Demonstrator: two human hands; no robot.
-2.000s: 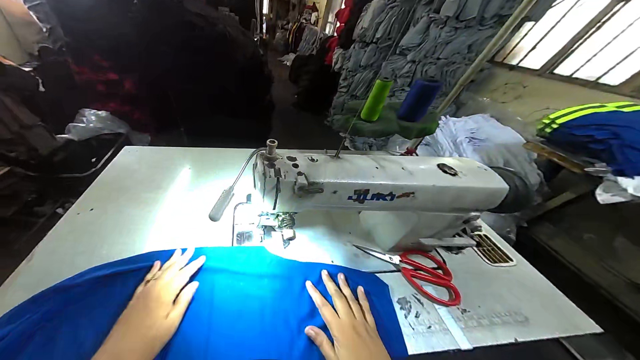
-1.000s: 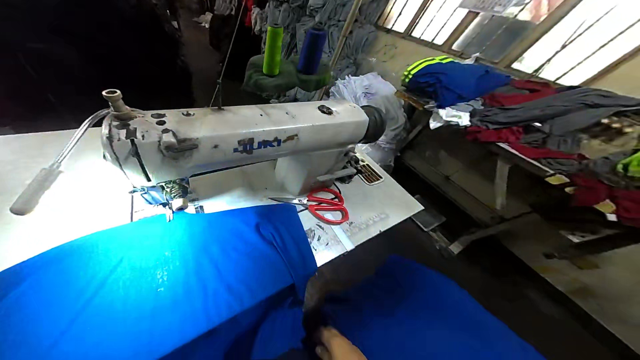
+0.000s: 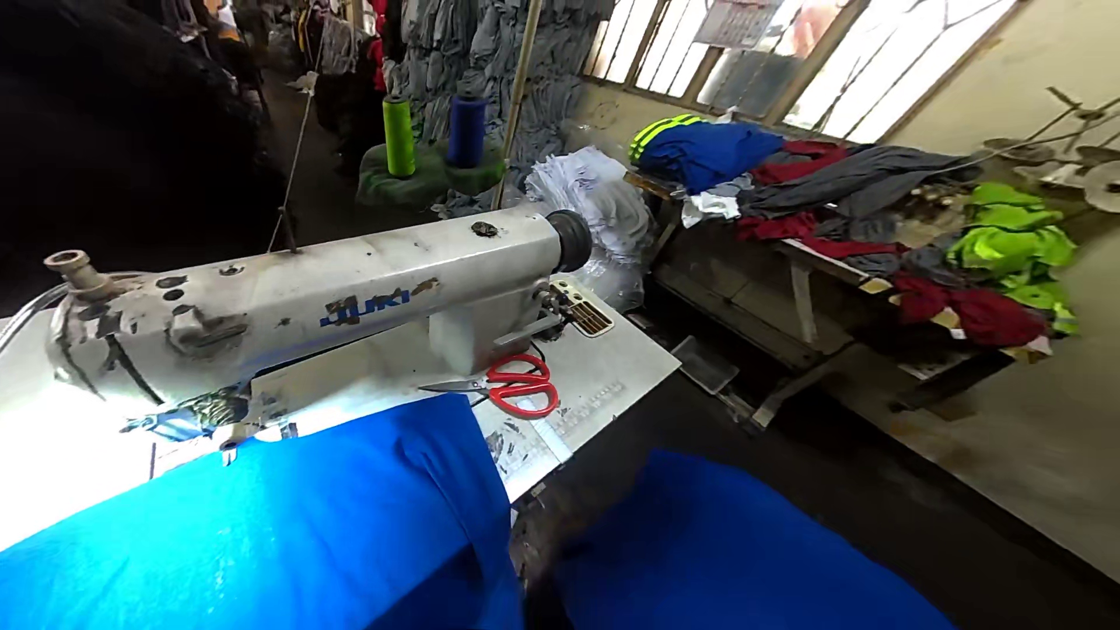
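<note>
Neither my left hand nor my right hand shows now. Blue fabric (image 3: 306,516) lies over the front of the white sewing table (image 3: 604,385), its far edge close to the needle area of a Juki sewing machine (image 3: 394,289). More blue fabric (image 3: 735,551) is at the lower right, beyond the table's edge; whether the two parts join is hidden at the bottom. Red-handled scissors (image 3: 516,385) rest on the table beside the machine's base, blades pointing left and partly spread.
A green thread cone (image 3: 398,136) and a blue thread cone (image 3: 467,131) stand behind the machine. White material in plastic (image 3: 595,201) lies beyond its handwheel. At right, a side table (image 3: 801,302) carries piled garments, among them lime-green fabric (image 3: 1006,236). A barred window is above.
Both hands were spread on the blue fabric two seconds ago; one was at the lower edge a second ago, and none shows now. The view has swung right.
</note>
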